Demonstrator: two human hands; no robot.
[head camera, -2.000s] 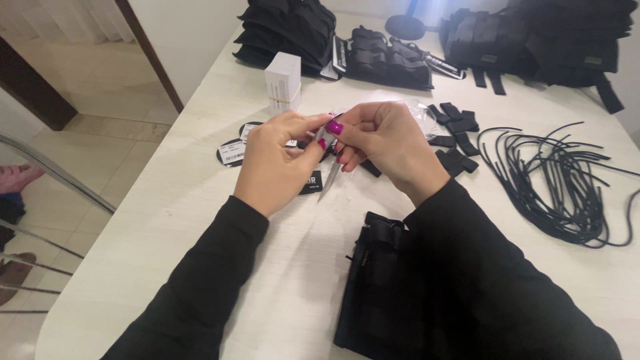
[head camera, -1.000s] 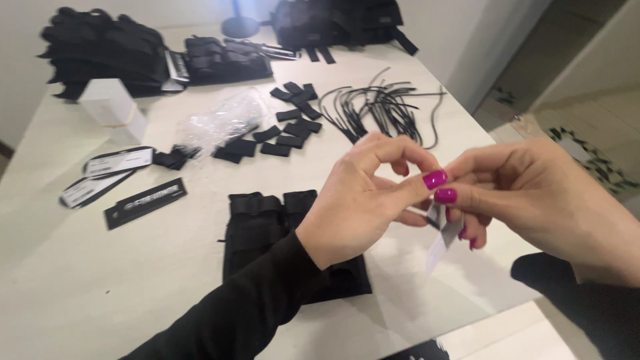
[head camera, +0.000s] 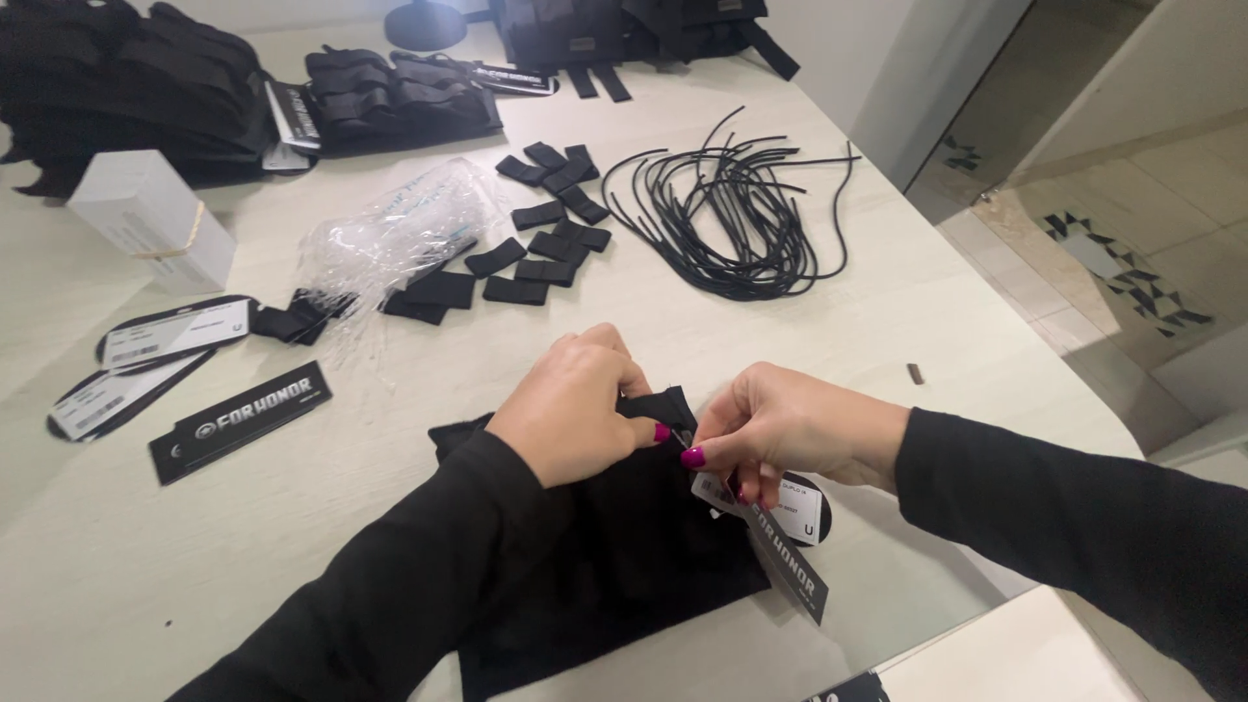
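A black fabric pouch (head camera: 604, 575) lies on the table in front of me. My left hand (head camera: 575, 409) grips its top edge, the thumb pressing near the corner. At that same corner my right hand (head camera: 770, 434) pinches a thin fastener or cord of the tags, too small to make out. From under its fingers hang a narrow black tag (head camera: 788, 561) with white lettering and a rounded label tag (head camera: 804, 512), over the pouch's right edge. More black tags (head camera: 244, 419) and rounded label tags (head camera: 175, 331) lie at the left.
A white box (head camera: 156, 219) with a rubber band stands at the left. Behind my hands are clear plastic fasteners in a bag (head camera: 400, 229), cut black strips (head camera: 546, 263) and a bundle of black cords (head camera: 731, 224). Black pouches (head camera: 405, 102) stand at the back. Papers lie at the lower right.
Both hands have come down to the pouch and now touch its top corner; a second ago they held a small tag in the air right of it. The view has shifted.
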